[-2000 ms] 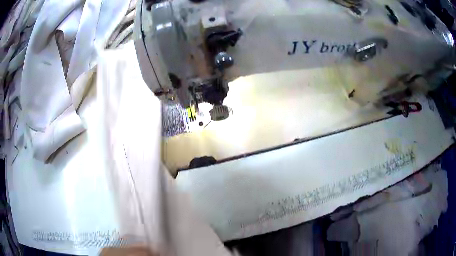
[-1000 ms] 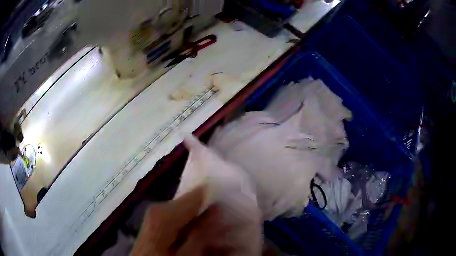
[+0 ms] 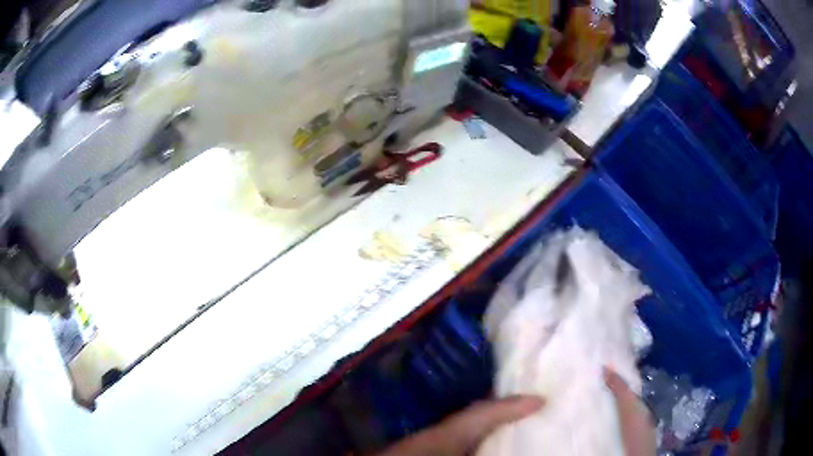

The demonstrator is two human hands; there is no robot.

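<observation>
A loose bundle of off-white to pale pink fabric (image 3: pixel 566 334) lies over the blue crate (image 3: pixel 664 258) at the lower right. My left hand (image 3: pixel 481 422) is at the bundle's left side with the thumb on the cloth. My right hand (image 3: pixel 630 414) is at its right side, partly cut off by the bottom edge. Both hands hold the bundle between them; most of the fingers are hidden. The white sewing machine (image 3: pixel 241 98) stands at the upper left, with its needle area small and blurred at the far left.
Red-handled scissors (image 3: pixel 417 160) lie on the white table (image 3: pixel 267 401) beside the machine. A grey box (image 3: pixel 517 116) with blue items stands at the back, near an orange bottle (image 3: pixel 584 44). Clear plastic (image 3: pixel 686 405) lies in the crate, and more blue crates (image 3: pixel 691 160) stand behind.
The view has swung from the needle area right to the crate. One hand with cloth showed a second ago; now both hands are on the bundle over the crate.
</observation>
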